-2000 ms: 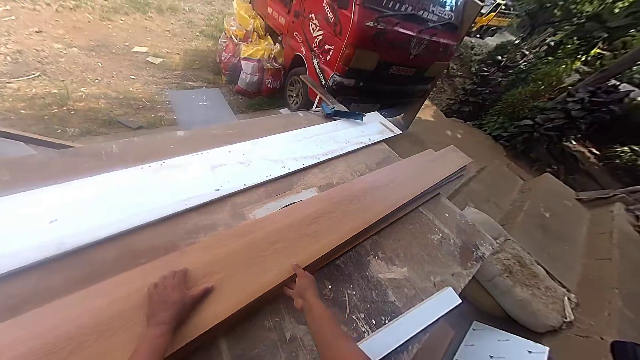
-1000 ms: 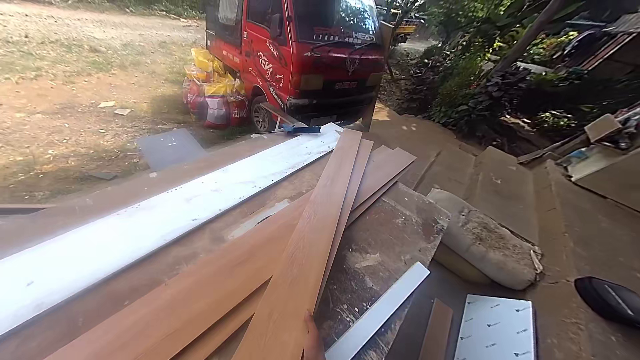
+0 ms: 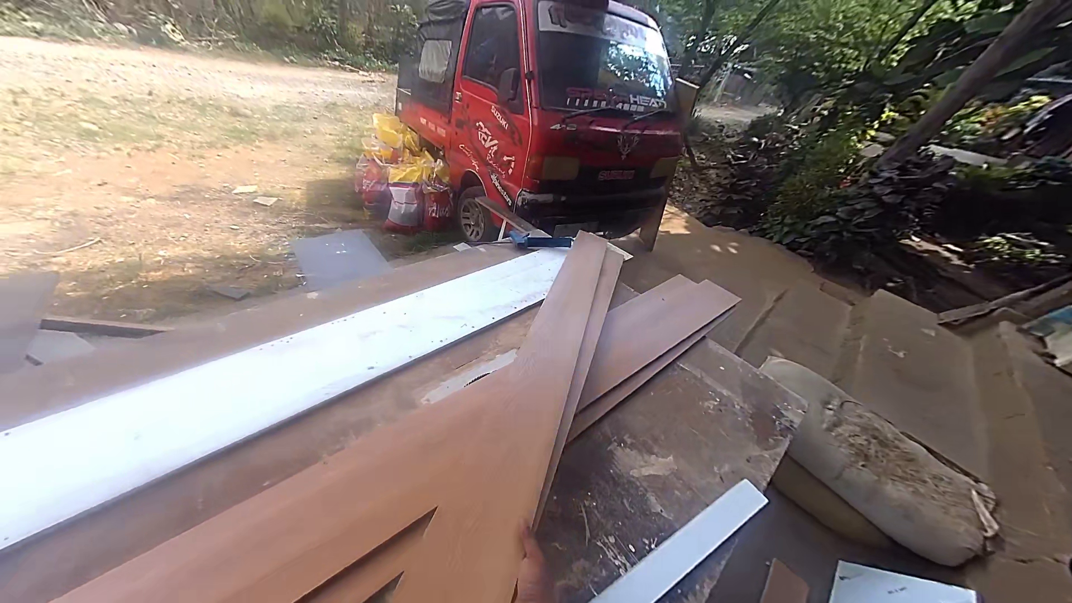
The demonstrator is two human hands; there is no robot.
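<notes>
Two wood-grain planks, one on the other, form a crossing pair point(image 3: 557, 352) that slants up from the bottom of the view. My right hand point(image 3: 533, 569) is at their right edge near the bottom, with only part of it showing; its grip is mostly hidden. Beneath lie more brown planks point(image 3: 649, 327), their far ends fanned out to the right and their near parts reaching the lower left. To their left a long white board point(image 3: 335, 360) rests on the stained worktop point(image 3: 670, 419). My left hand is out of the frame.
A blue tool point(image 3: 540, 242) sits at the white board's far end. A narrow white strip point(image 3: 687, 544) lies at the worktop's right edge. Beyond are a stuffed sack point(image 3: 888, 469), concrete steps point(image 3: 917, 360), a red minitruck point(image 3: 578, 159) and filled bags point(image 3: 406, 197).
Two seconds ago both hands rested on the aligned stack of planks. Now the upper planks are swung across the lower ones, and my left hand has left the view.
</notes>
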